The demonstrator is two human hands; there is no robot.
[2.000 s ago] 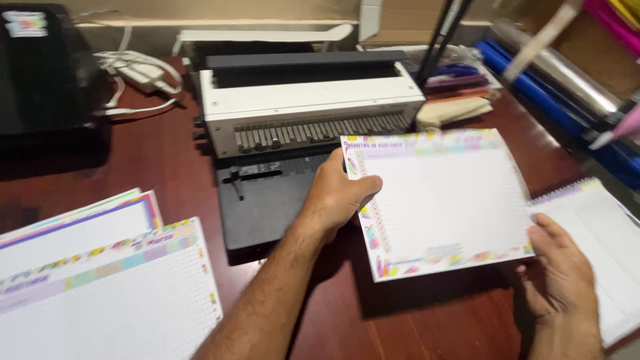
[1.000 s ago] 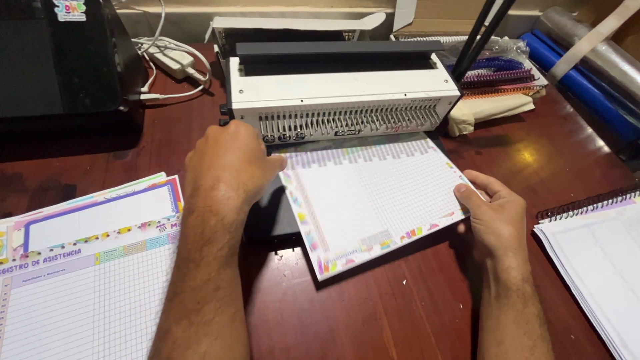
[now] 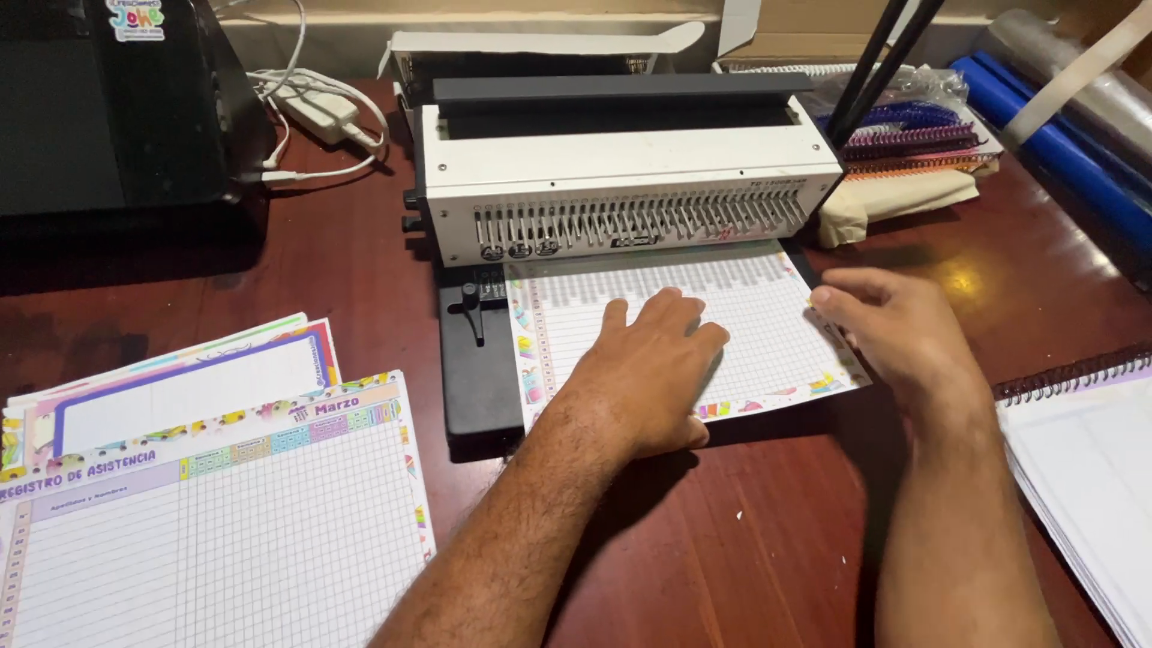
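Note:
A printed grid sheet with a colourful border point(image 3: 765, 333) lies on the black base point(image 3: 481, 396) of a white and black binding punch machine point(image 3: 630, 162), its far edge at the front of the machine below the row of metal pins. My left hand point(image 3: 648, 373) rests flat on the sheet with its fingers spread. At the sheet's right edge is my right hand point(image 3: 886, 328), its fingers bent and thumb and forefinger near the border; whether it pinches the paper cannot be told.
Printed sheets point(image 3: 225, 522) are stacked at the left. A spiral-bound notebook point(image 3: 1080, 468) lies at the right. Behind are a black device point(image 3: 126, 135), a white power adapter with cables point(image 3: 315, 112), binding spirals point(image 3: 927, 139), two dark upright bars point(image 3: 877, 72) and blue rolls point(image 3: 1062, 153).
The sheet, held in both hands in front of the machine two seconds ago, now lies on its base. My left hand has moved from the sheet's left corner onto its middle.

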